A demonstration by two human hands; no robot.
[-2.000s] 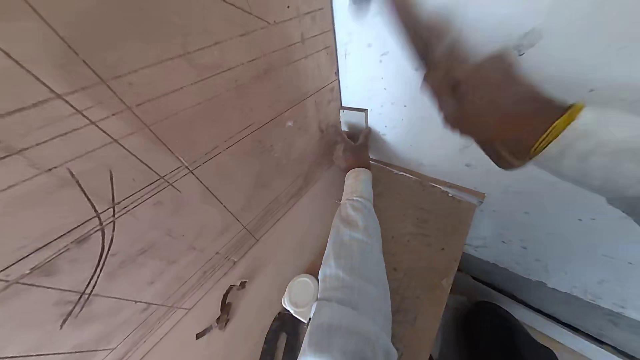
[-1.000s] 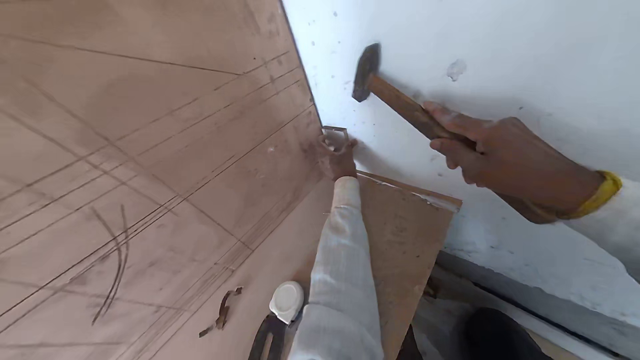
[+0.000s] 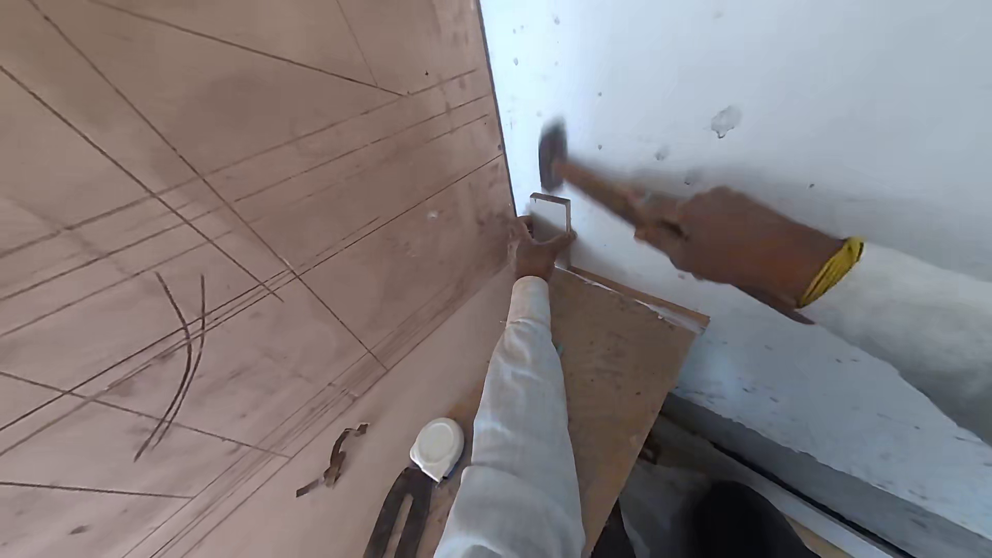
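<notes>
My left hand [image 3: 536,249] grips a small board piece [image 3: 549,215] with a pale face and brown edges, in the corner where the marked plywood sheet [image 3: 372,170] meets the white wall [image 3: 744,54]. In my right hand [image 3: 744,244] is the wooden handle of a hammer [image 3: 597,190]. Its dark, blurred head is just above the top edge of the small piece; whether they touch I cannot tell. Below my left hand a brown board [image 3: 620,349] lies against the wall, with a thin wooden strip [image 3: 643,298] along its wall-side edge.
A white tape measure [image 3: 438,448] rests left of my left forearm, beside a dark flat tool with a slot [image 3: 401,515]. Further left lies a dark, irregular metal-looking piece [image 3: 335,459]. A grey ledge [image 3: 759,434] runs along the wall's foot at lower right.
The hammer was raised and away from the piece one second ago; its head is now down close above it. My left hand has stayed on the piece in the corner.
</notes>
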